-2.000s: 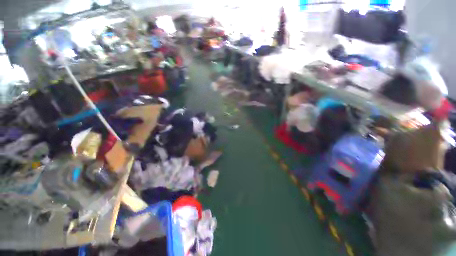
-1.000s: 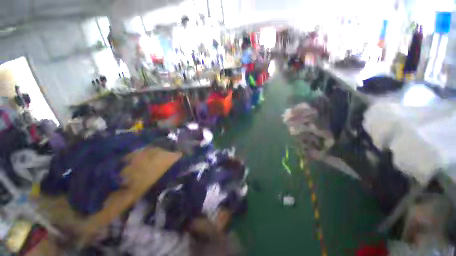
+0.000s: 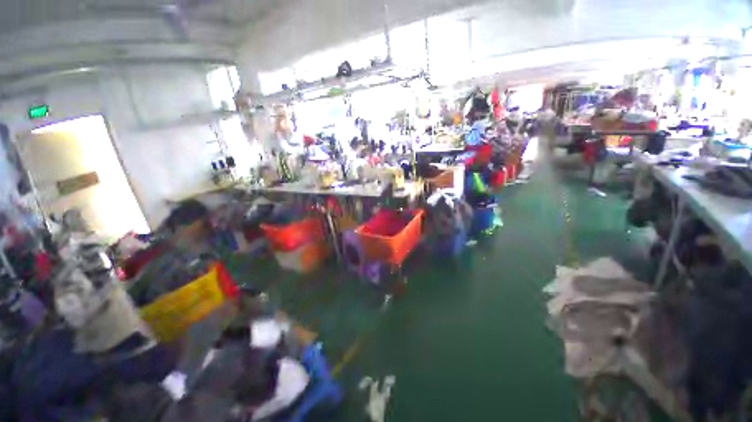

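Neither my left hand nor my right hand shows in the head view. Nearest in front of me at the lower left is a heap of dark and white cloth (image 3: pixel 247 363), with a blue crate edge (image 3: pixel 317 383) at its right side. A yellow container with a red edge (image 3: pixel 185 305) stands just behind it, by dark cloth. A beige cloth pile (image 3: pixel 598 309) lies on the floor at the right. The picture is blurred, so small items cannot be told.
Green floor (image 3: pixel 453 330) runs between the piles. Orange crates (image 3: pixel 392 239) stand by sewing benches (image 3: pixel 338 191) at the middle left. A long pale table (image 3: pixel 717 206) is at the right. A bright doorway (image 3: pixel 82 169) is at the far left.
The view has moved forward along the aisle and swung left. The tan table with navy garments has left the centre. The orange crates and beige pile look nearer, and the doorway shows more fully.
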